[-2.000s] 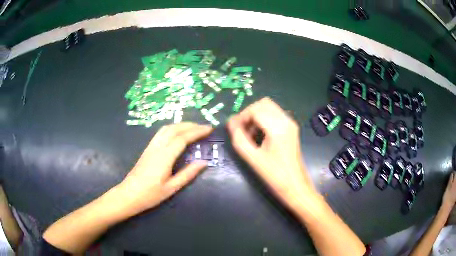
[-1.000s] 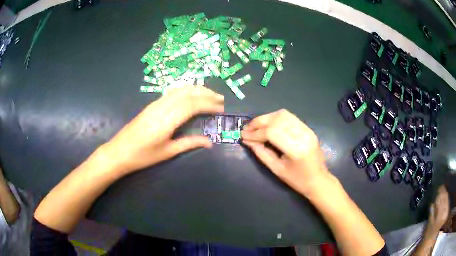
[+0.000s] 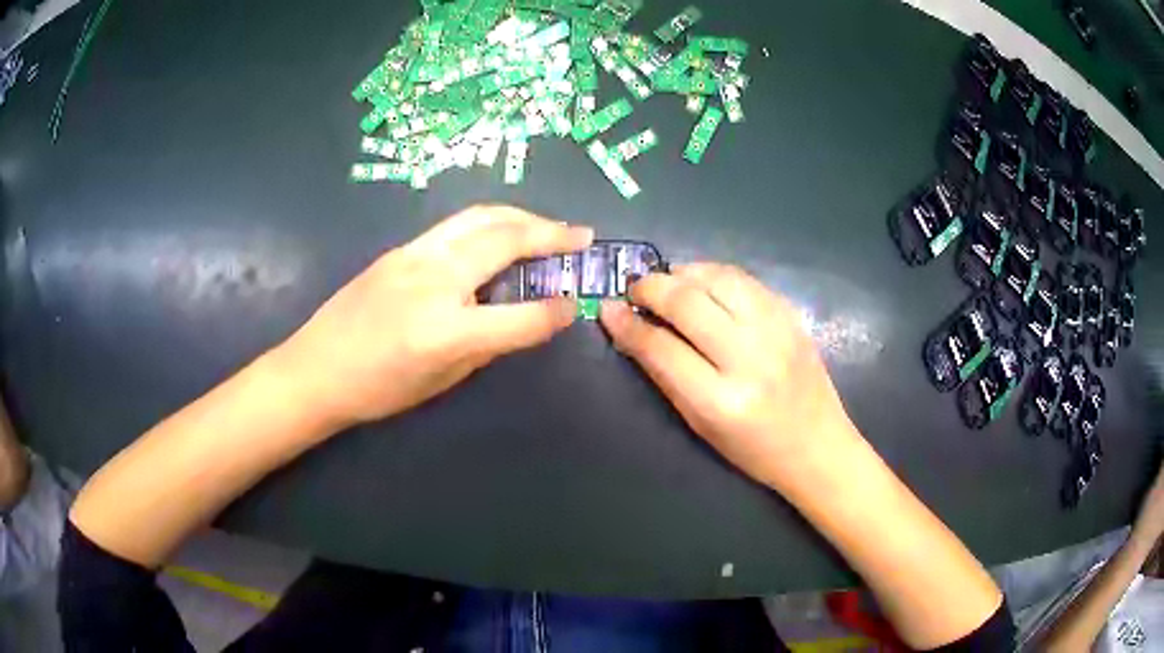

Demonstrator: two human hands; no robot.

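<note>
A black plastic housing (image 3: 594,265) with silvery bars inside lies lengthwise on the dark green table between my hands. A small green circuit board (image 3: 589,308) shows at its near edge, mostly covered by fingertips. My left hand (image 3: 428,313) grips the housing's left part, fingers on the far edge and thumb on the near edge. My right hand (image 3: 734,364) is at the right end, with its fingertips on the housing and the board. A heap of loose green circuit boards (image 3: 479,96) lies beyond my hands.
Rows of black housings with green stripes (image 3: 996,242) lie at the right. A thin green wire (image 3: 79,66) lies at the far left. A white strip (image 3: 1021,64) runs along the table's far right edge. Parts of other people's arms show at both sides.
Two seconds ago my right hand was beside the housing and no green showed on it. A green board then appeared at its near edge, and both hands have closed around it. The view has shifted.
</note>
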